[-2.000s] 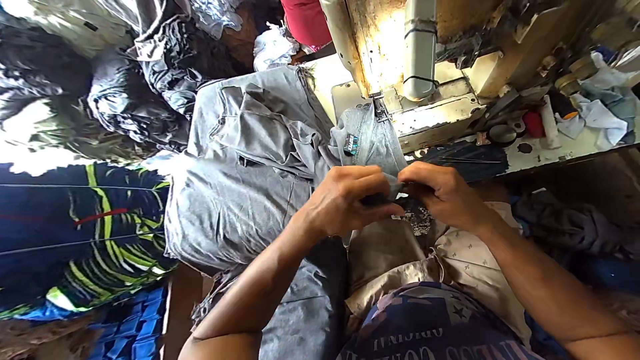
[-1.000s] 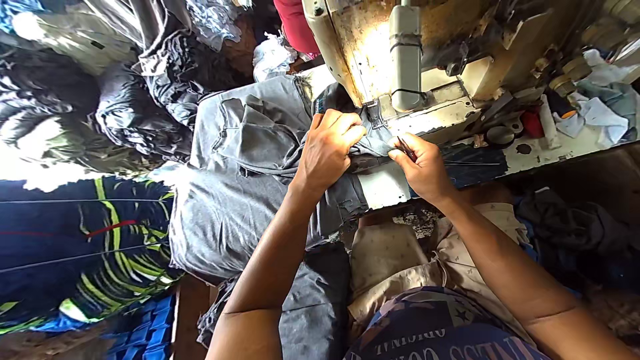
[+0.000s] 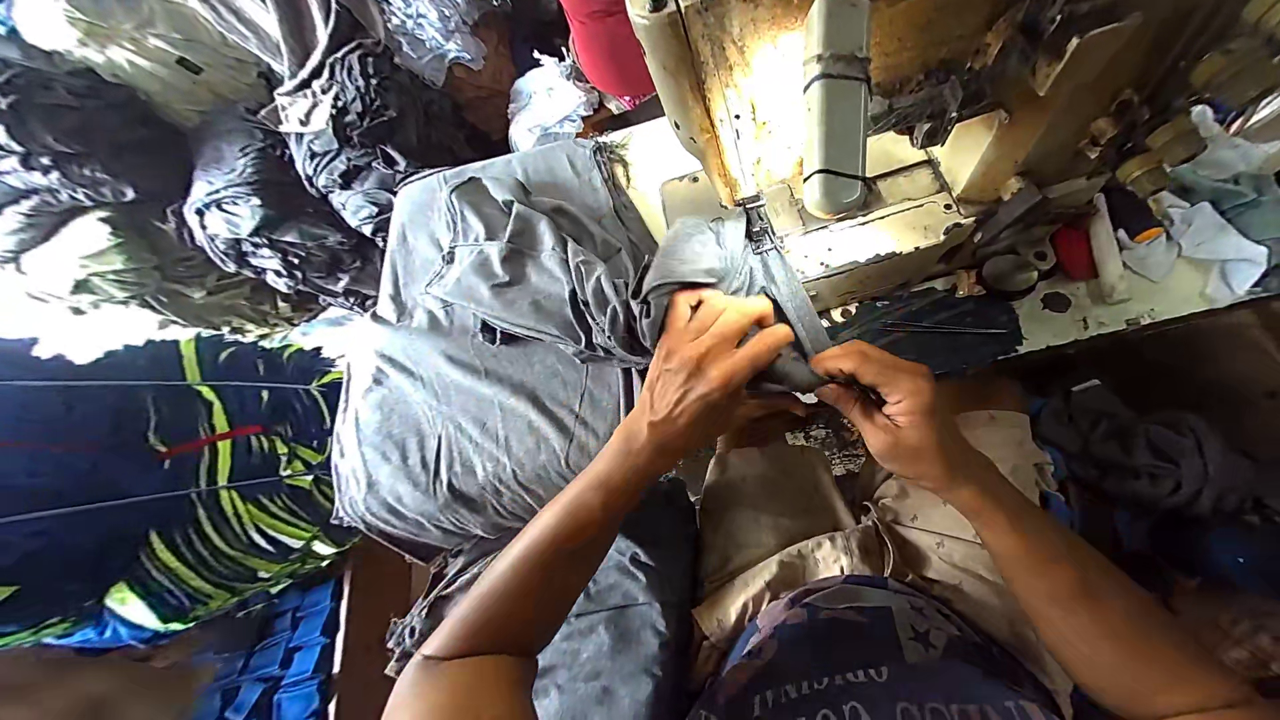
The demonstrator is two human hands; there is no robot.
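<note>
A grey garment lies with its edge under the presser foot of an industrial sewing machine. My left hand grips the bunched cloth just in front of the foot, fingers curled over it. Pinched in my right hand is the near end of a narrow grey fabric strip that runs back to the foot. More grey garments are stacked at the left of the machine, touching the cloth being held.
Dark crumpled clothes are heaped at the upper left. A navy and lime-green patterned fabric bundle lies at the left. Cloth scraps and a red spool sit on the machine table at the right. Blue fabric pieces lie lower left.
Since a second ago, my left hand has moved back toward me from beside the presser foot, and my right hand is also nearer my body. The strip now stretches from the foot to my right hand.
</note>
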